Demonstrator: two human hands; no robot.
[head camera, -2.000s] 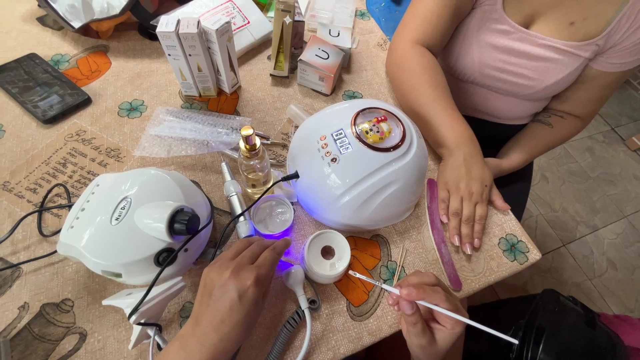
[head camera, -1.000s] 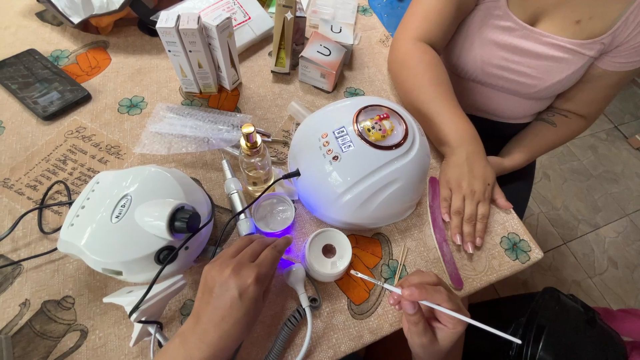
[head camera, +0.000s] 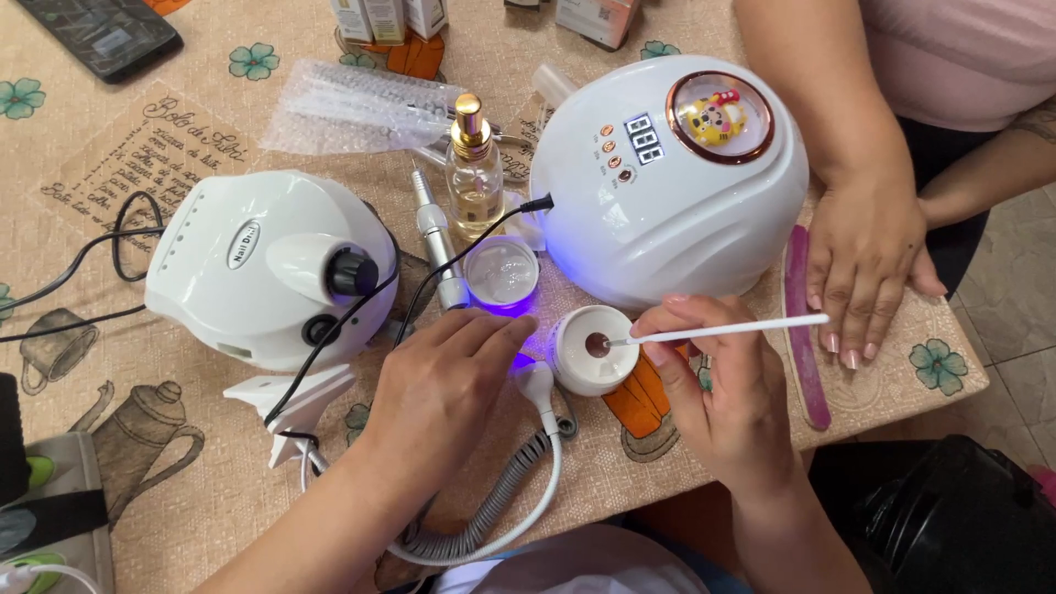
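My right hand (head camera: 726, 384) pinches a thin white-handled brush (head camera: 726, 330), its tip in the dark opening of a small round white pot (head camera: 592, 351). My left hand (head camera: 454, 379) lies palm down beside a blue-violet glow; what is under its fingers is hidden. Just beyond it are an open jar of clear gel (head camera: 502, 272), a silver nail drill handpiece (head camera: 437, 239) and a glass spray bottle with a gold cap (head camera: 476, 181). A white nail lamp (head camera: 668, 198) with a lit display stands behind the pot.
A white nail drill unit (head camera: 272, 268) with black cables stands left. A purple nail file (head camera: 802, 330) lies beside another person's hand (head camera: 866, 264). Bubble wrap (head camera: 355, 107), small boxes (head camera: 388, 16) and a phone (head camera: 107, 37) are farther back. A coiled grey cord (head camera: 487, 503) lies near the front edge.
My right hand has moved up with the brush, whose tip was outside the white pot and is now in its opening. My left hand stays by the glow.
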